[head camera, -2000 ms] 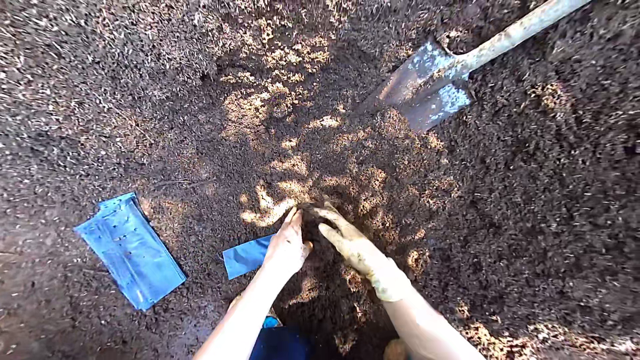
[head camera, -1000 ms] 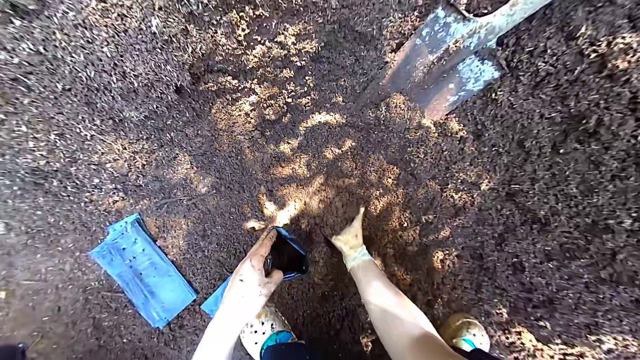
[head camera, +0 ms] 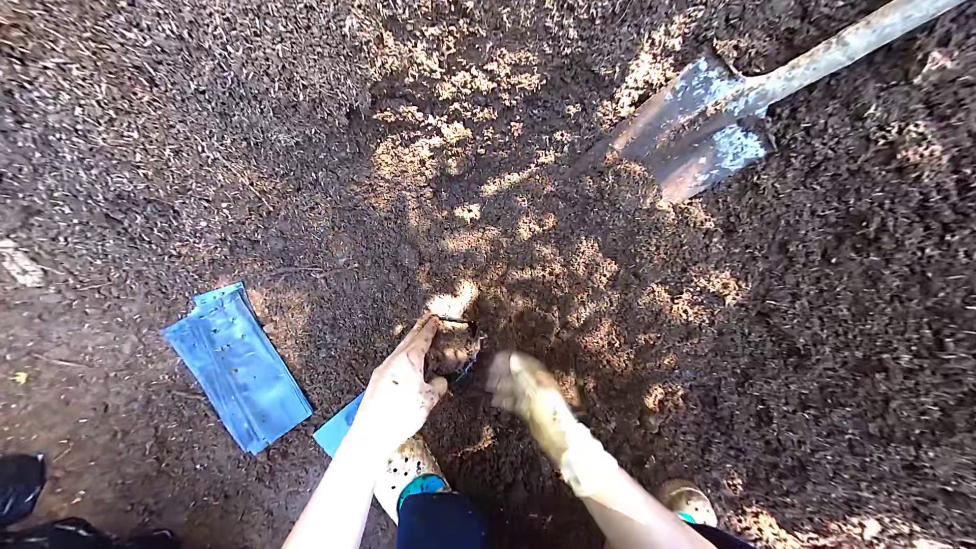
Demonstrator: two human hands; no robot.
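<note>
My left hand point(head camera: 404, 385), bare and soiled, grips the rim of a dark plastic planting bag point(head camera: 467, 364) that stands on the soil, its mouth up and soil showing inside. Just right of the bag is my right hand point(head camera: 522, 381), in a dirty pale glove and blurred, its fingers curled; whether it holds soil cannot be told. A stack of flat blue plastic bags point(head camera: 240, 370) lies on the ground at the left. Another flat blue bag point(head camera: 339, 425) shows partly behind my left forearm.
A shovel point(head camera: 690, 126) rests at the upper right with its blade tip in loose dark soil point(head camera: 839, 320). My spotted boots point(head camera: 404, 469) are at the bottom, one on each side of my right forearm. Black plastic bags point(head camera: 19, 488) lie at the lower left corner.
Two seconds ago both hands were close together over the soil. One second ago my right hand was open on the soil, farther from the bag; now it is beside the bag with curled fingers.
</note>
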